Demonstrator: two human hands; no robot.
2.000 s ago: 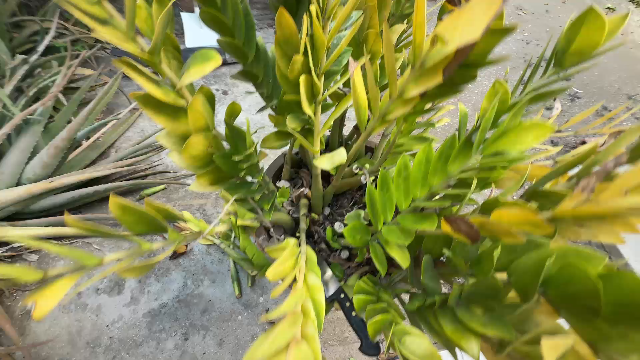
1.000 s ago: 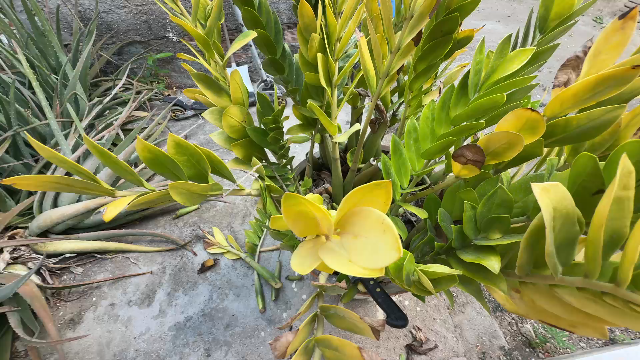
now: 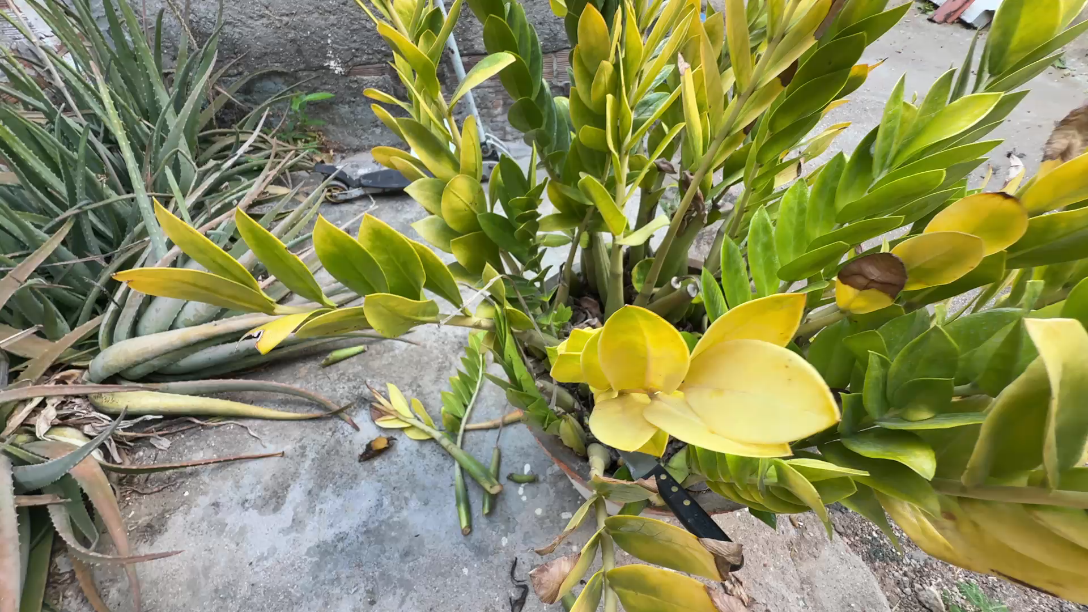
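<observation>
Neither of my hands is in view. A large ZZ plant (image 3: 614, 272) with green and yellow leaflets fills the middle and right, its stems rising from a round pot (image 3: 557, 455) mostly hidden by foliage. A knife with a black riveted handle (image 3: 687, 503) lies at the pot's near side, its blade partly under yellow leaves (image 3: 748, 391). Left of the pot, cut green stems (image 3: 463, 455) lie on the concrete, some with leaflets attached. A yellowing frond (image 3: 365, 313) reaches out to the left.
Aloe-like plants (image 3: 76, 161) with long, toothed leaves crowd the left, their thick stems (image 3: 170, 340) sprawling over the concrete floor (image 3: 280, 510). Behind stands a rough wall (image 3: 357, 76), with a dark flat object (image 3: 378, 180) on the ground before it. Pebbly soil (image 3: 901, 561) lies at the lower right.
The view has shifted, showing more of the wall and floor. The knife lies by the pot in all frames. No hand appears in any of them.
</observation>
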